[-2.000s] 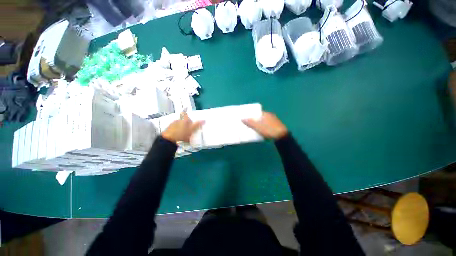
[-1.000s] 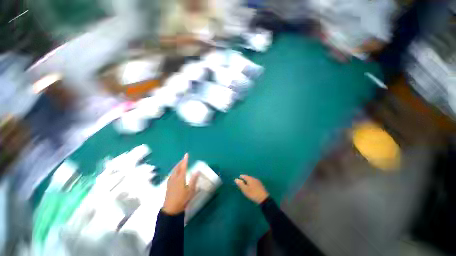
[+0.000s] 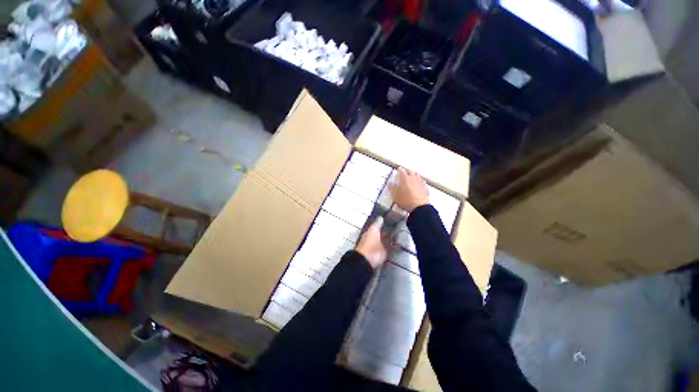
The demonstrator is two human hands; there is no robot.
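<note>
An open carton (image 3: 260, 222) stands in front of me with its flaps spread. White product boxes (image 3: 326, 230) fill it in tight rows. My left hand (image 3: 373, 243) reaches into the carton near the middle, between the rows. My right hand (image 3: 410, 191) is at the far part of the right row, with its fingers on the white boxes. A dark gap shows between my hands. Whether either hand grips a box is hard to tell, as the fingers are partly hidden.
Black totes (image 3: 306, 88) stand beyond the carton, one holding small white packets (image 3: 306, 50). A large carton (image 3: 590, 207) is at the right. A yellow stool (image 3: 95, 205) stands at the left, and the green table edge (image 3: 46, 321) is at the lower left.
The view has turned from the green table to the open carton. My hands have left the white box on the table and are now inside the carton among the white boxes.
</note>
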